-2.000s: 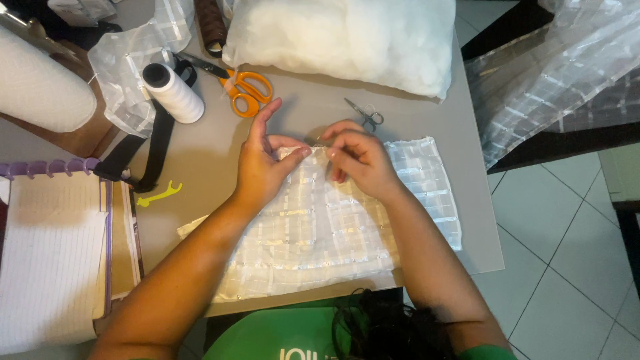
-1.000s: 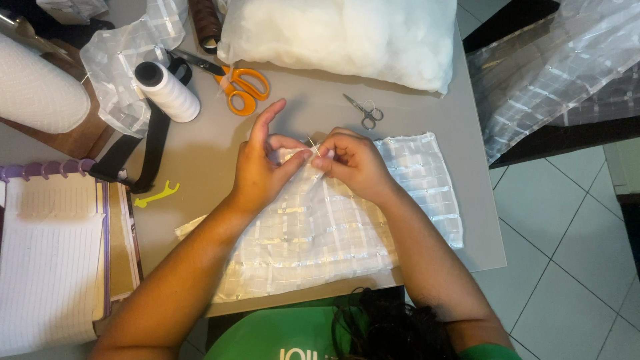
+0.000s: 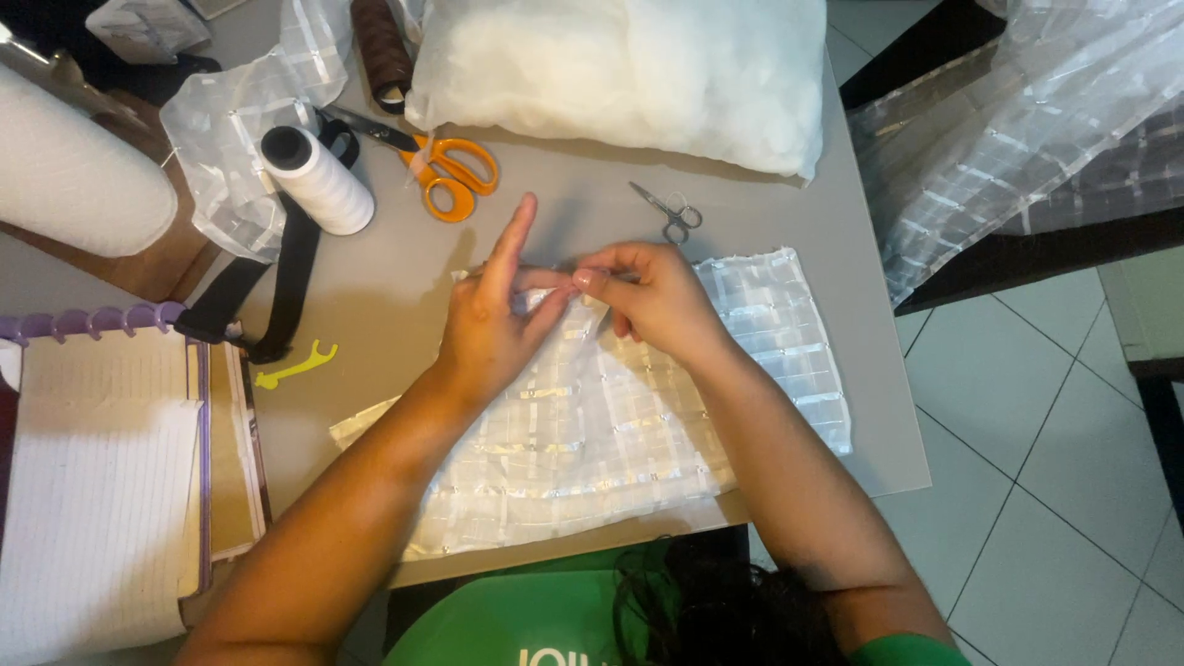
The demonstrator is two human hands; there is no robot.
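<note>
A sheer white checked fabric lies across the near part of the table. My left hand pinches its upper edge between thumb and fingers, with the index finger raised. Touching it at the same spot, my right hand has thumb and index finger closed on the fabric edge. Whether a needle is between the fingertips is too small to tell. Small metal scissors lie just above my right hand. Orange-handled scissors rest beyond my left hand, beside a cone of white thread.
A white stuffed pillow lies at the back, next to a brown thread spool. On the left are a black strap, a yellow-green plastic piece, a spiral notebook and a white roll. More sheer fabric hangs at the right.
Two seconds ago the fingertips were a little apart; one second ago they met with a thin light line between them. Now they remain together, and that line does not plainly show.
</note>
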